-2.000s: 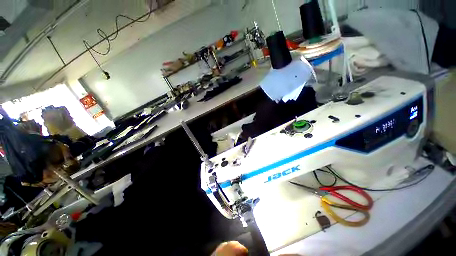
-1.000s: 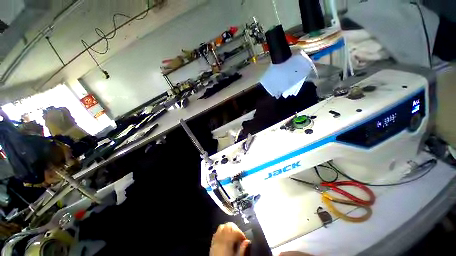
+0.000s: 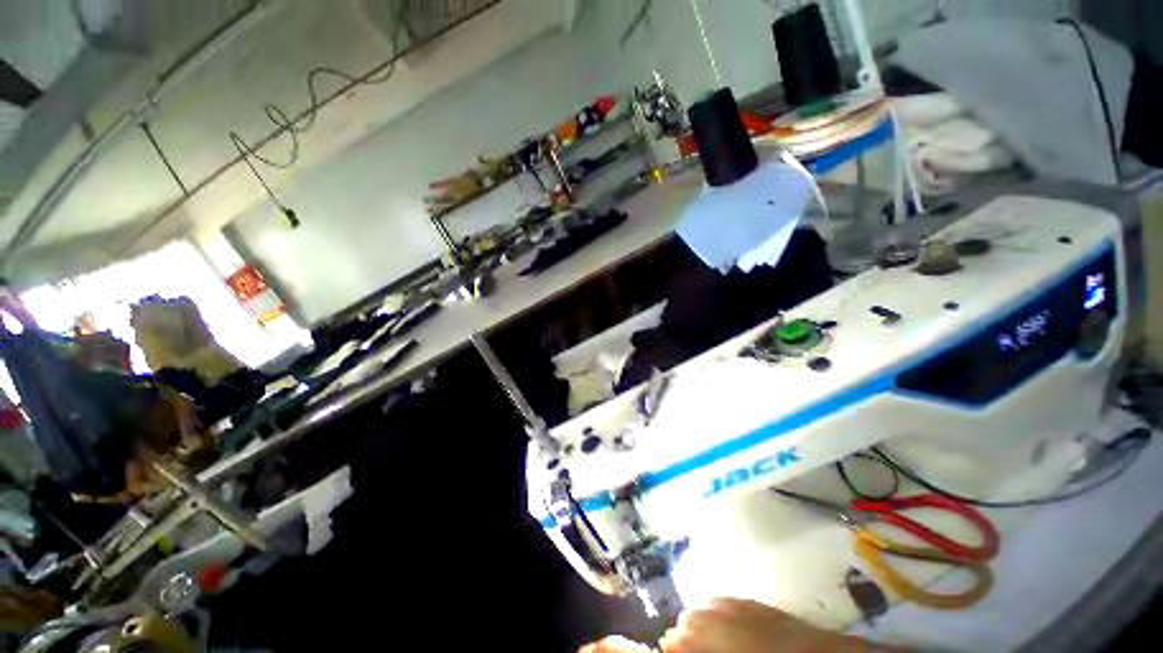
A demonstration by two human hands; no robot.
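Observation:
The black fabric (image 3: 434, 510) is a large dark mass left of and under the needle area of the white JACK sewing machine (image 3: 791, 415). The lamp brightly lights the presser foot (image 3: 653, 594). My right hand (image 3: 753, 628) lies at the bottom edge, just right of and below the presser foot, fingers pointing left. Only a small part of my left hand (image 3: 615, 645) shows at the bottom edge, close to the right fingertips. Both hands are cut off by the edge, and what their fingers grip cannot be made out.
Scissors with red and orange-yellow handles (image 3: 925, 549) lie under the machine arm, beside a small dark metal item (image 3: 866, 592) and a black cable. Black thread cones (image 3: 722, 138) stand behind the machine. A long table (image 3: 510, 296) with dark pieces runs behind.
My right hand has come into view from the bottom edge, up beside the presser foot. My left hand has dropped mostly out of the picture. The view has shifted slightly.

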